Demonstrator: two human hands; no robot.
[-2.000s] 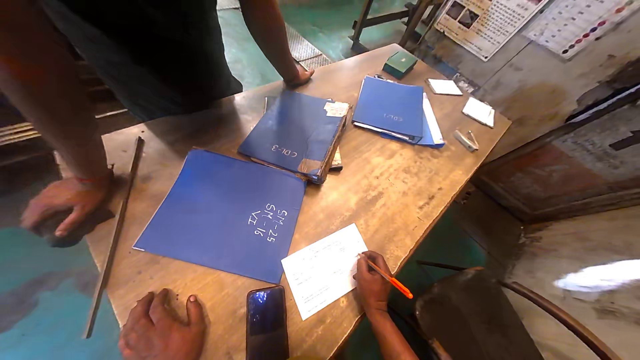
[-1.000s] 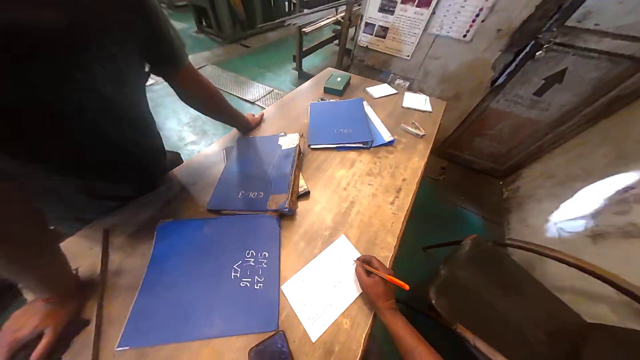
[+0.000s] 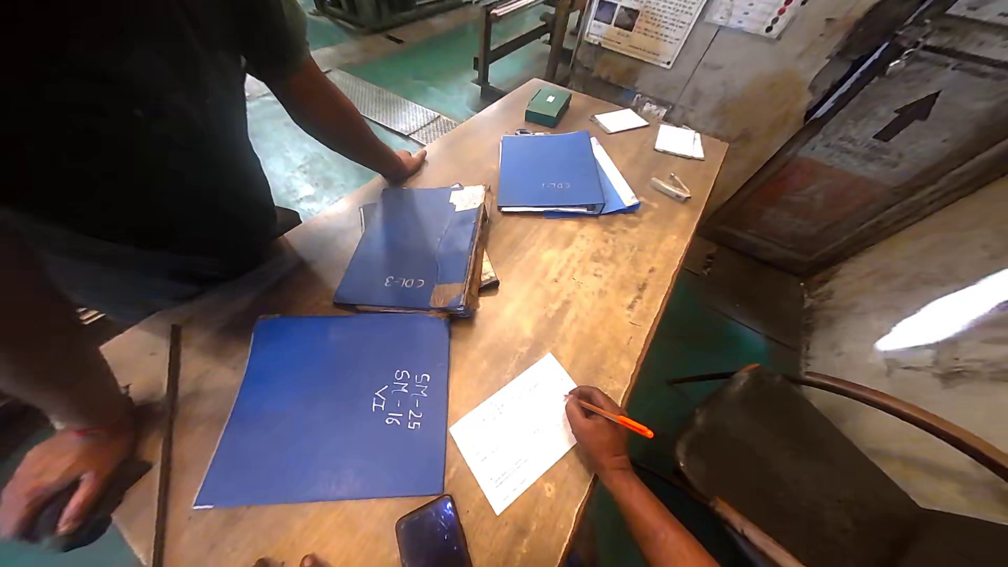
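My right hand (image 3: 602, 431) grips an orange pen (image 3: 626, 424), its tip at the right edge of a white sheet with handwriting (image 3: 512, 433). Only a few fingertips of my left hand (image 3: 288, 561) show at the bottom edge; the rest is cut off. Between the hands lies a dark smartphone (image 3: 432, 532), screen up. A large blue folder with handwritten marks (image 3: 331, 409) lies left of the sheet. Beyond it is a thick, worn blue binder (image 3: 409, 248), and farther back another blue binder (image 3: 547, 169) rests over papers.
A co-worker (image 3: 150, 134) stands at the left, one hand on the wooden table's (image 3: 583, 260) edge, the other near a dark object. A thin dark strip (image 3: 168, 441), green box (image 3: 548, 106), white pads (image 3: 679, 142) and stapler-like tool (image 3: 670, 188) are about. A chair (image 3: 787, 457) stands right.
The view has shifted, and my left hand, seen flat on the table two seconds ago, shows only fingertips now. My right hand stays at the sheet with the pen.
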